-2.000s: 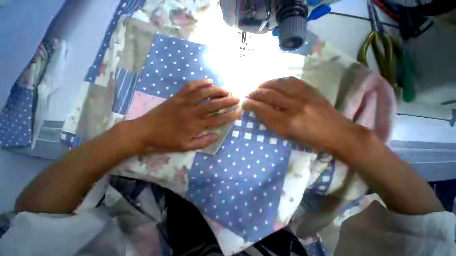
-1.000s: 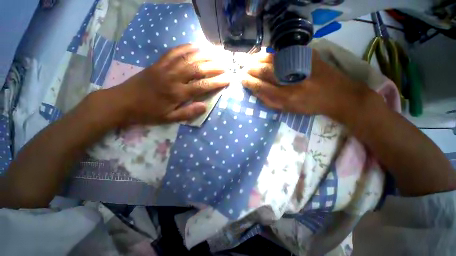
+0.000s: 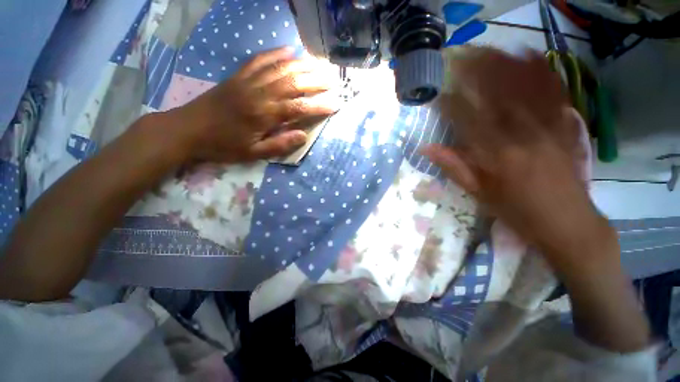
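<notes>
Patchwork-print fabric [image 3: 309, 201] lies on the machine table under the sewing machine head [image 3: 347, 30] and hangs over the front edge. My left hand [image 3: 261, 104] lies flat on it, left of the needle area, fingertips near the bright lamp spot. A small beige piece [image 3: 302, 151] shows below my left fingers, partly hidden by them. My right hand [image 3: 514, 123] is blurred, raised right of the grey ribbed knob [image 3: 419, 74], thumb apart from the fingers. I see nothing held in it. The needle area is partly washed out by glare.
Scissors with gold-yellow handles [image 3: 573, 78] lie at the right, partly behind my right hand, beside a green-handled tool [image 3: 606, 123]. A ruler strip [image 3: 171, 241] runs along the front edge. More bunched fabric [image 3: 48, 142] lies at the left.
My right hand has left the needle area and moved right. My left hand stays on the fabric near the needle. Compared with the earliest frame, the machine head appears larger and lower in view.
</notes>
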